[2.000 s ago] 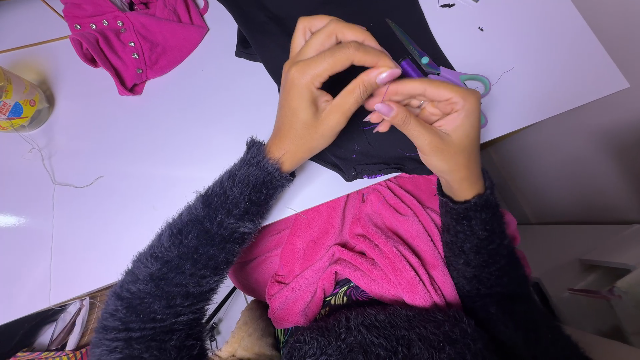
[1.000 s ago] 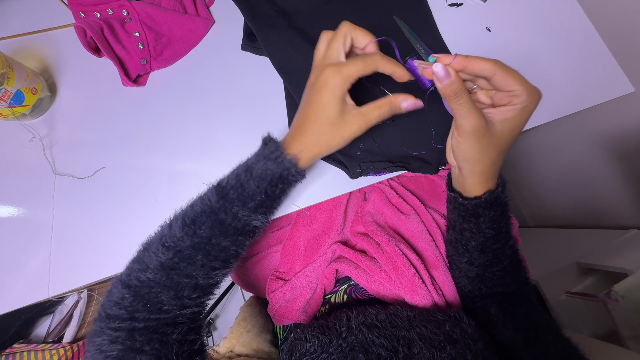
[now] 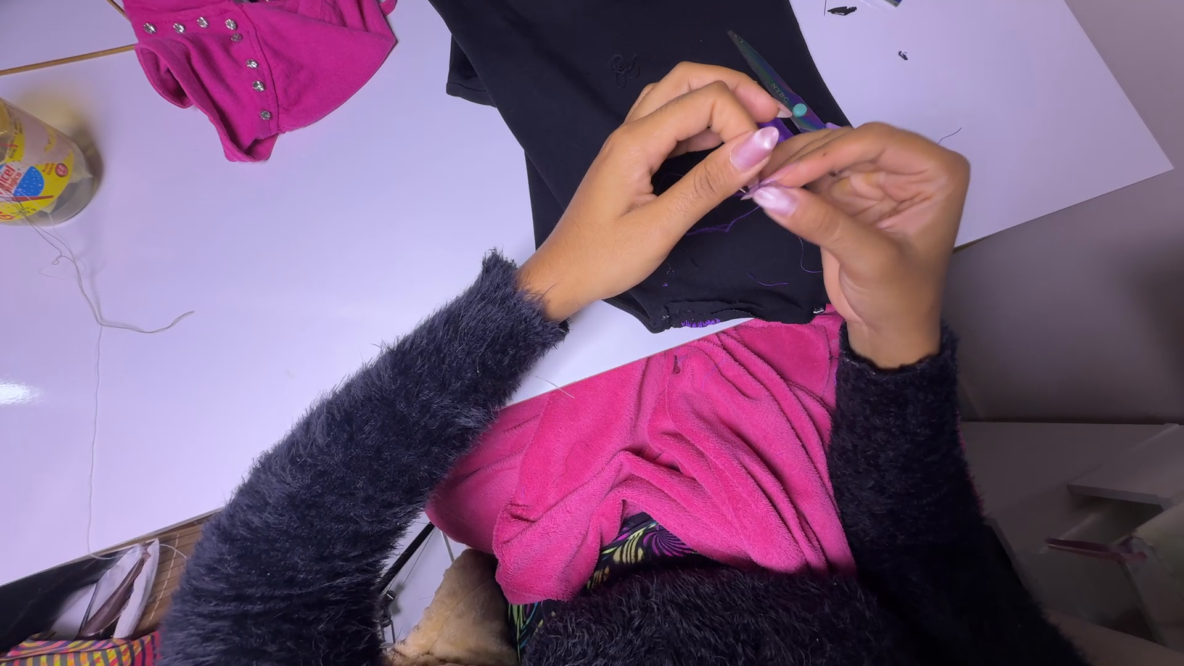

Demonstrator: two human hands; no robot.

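Note:
My left hand (image 3: 666, 176) and my right hand (image 3: 869, 213) meet fingertip to fingertip over a black cloth garment (image 3: 592, 102). Purple thread (image 3: 726, 225) trails from the fingertips across the black cloth, and a purple spool (image 3: 784, 129) shows partly behind the fingers. Each thumb and forefinger is pinched on something fine; whether a needle is there cannot be told. Just beyond my hands lie scissors (image 3: 772, 81), dark blade pointing away, handles mostly hidden. Purple stitches (image 3: 700, 323) run along the near hem of the black garment.
A magenta garment with metal snaps (image 3: 305, 74) lies at the upper left. Beside it stands a jar with a yellow label (image 3: 42, 176), loose pale thread (image 3: 102, 319) near it. Pink fleece (image 3: 647, 435) covers my lap at the edge of the white table (image 3: 277, 277).
My hands were apart one second ago, with purple thread between them and the spool by my right hand. They have come together again at the fingertips.

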